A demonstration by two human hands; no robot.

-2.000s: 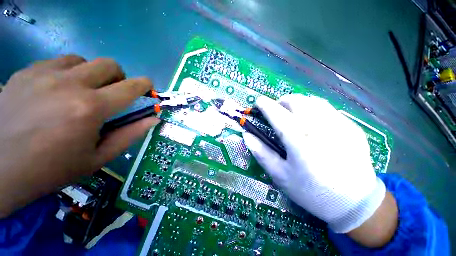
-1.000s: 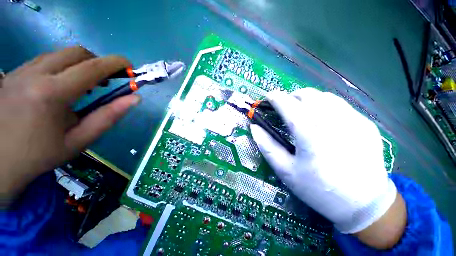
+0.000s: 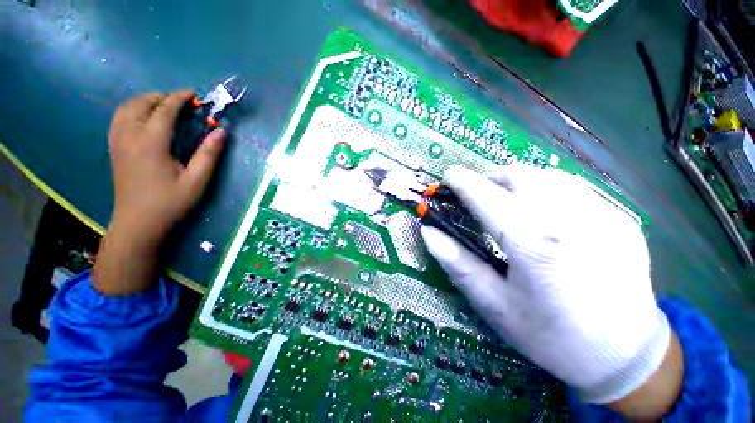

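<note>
A large green circuit board (image 3: 331,289) lies solder side up on the bench, with white border lines and shiny silver areas. My left hand (image 3: 157,161), bare, holds side cutters (image 3: 222,101) over the bench left of the board; their silver jaws are apart. My right hand (image 3: 555,264), in a white knit glove, holds a second pair of cutters (image 3: 406,186) over the board's silver area. Their jaws are at or just above the surface; contact cannot be told. The glove hides the board's right part.
A red piece (image 3: 530,23) with part of another green board (image 3: 589,8) is at the top edge. An open metal frame unit (image 3: 728,140) stands at the right. The green bench has a yellow edge (image 3: 58,194). A dark object (image 3: 41,277) is below it at left.
My left hand and its cutters have moved off the board to the left and farther from the camera. My right hand has stayed over the board. The red piece has come into view.
</note>
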